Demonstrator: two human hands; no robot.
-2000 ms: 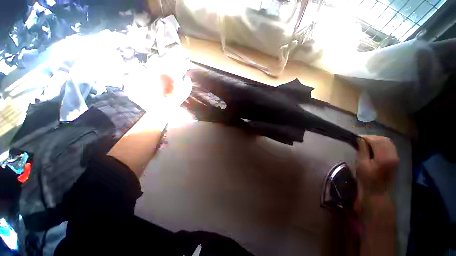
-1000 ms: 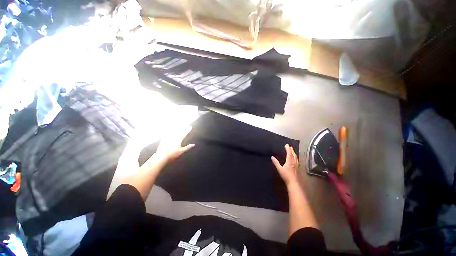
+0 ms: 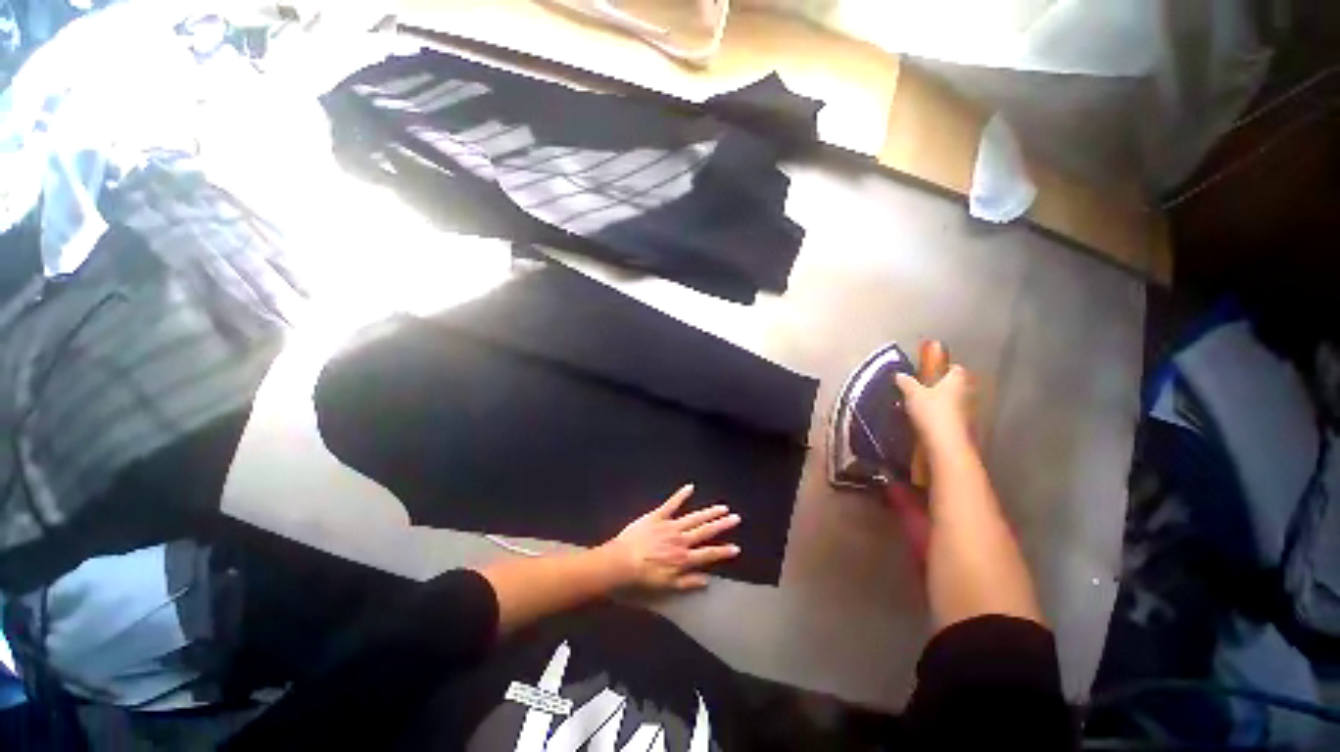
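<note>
A flat black sleeve panel (image 3: 588, 397) lies nearest me, its curved end at the left and its straight end at the right. My left hand (image 3: 679, 545) lies flat with spread fingers on the panel's near edge, close to the straight end. The steam iron (image 3: 870, 419) stands on the table just right of that end, with its pointed tip away from me. My right hand (image 3: 941, 404) is on its orange-brown iron handle (image 3: 930, 359), fingers around it. The dark red steam hose (image 3: 907, 517) runs from the iron and is partly hidden by my right forearm.
A rumpled pile of black pieces (image 3: 617, 184) lies at the far side, striped by sunlight. More dark pieces (image 3: 125, 353) lie at the left. A pale object (image 3: 1001, 172) stands near the brown board (image 3: 1088, 231). Blue and dark cloth (image 3: 1227, 426) is at the right.
The panel was taken from the far pile and laid flat. My left hand has moved right along its near edge. My right hand has left the panel and taken the iron handle.
</note>
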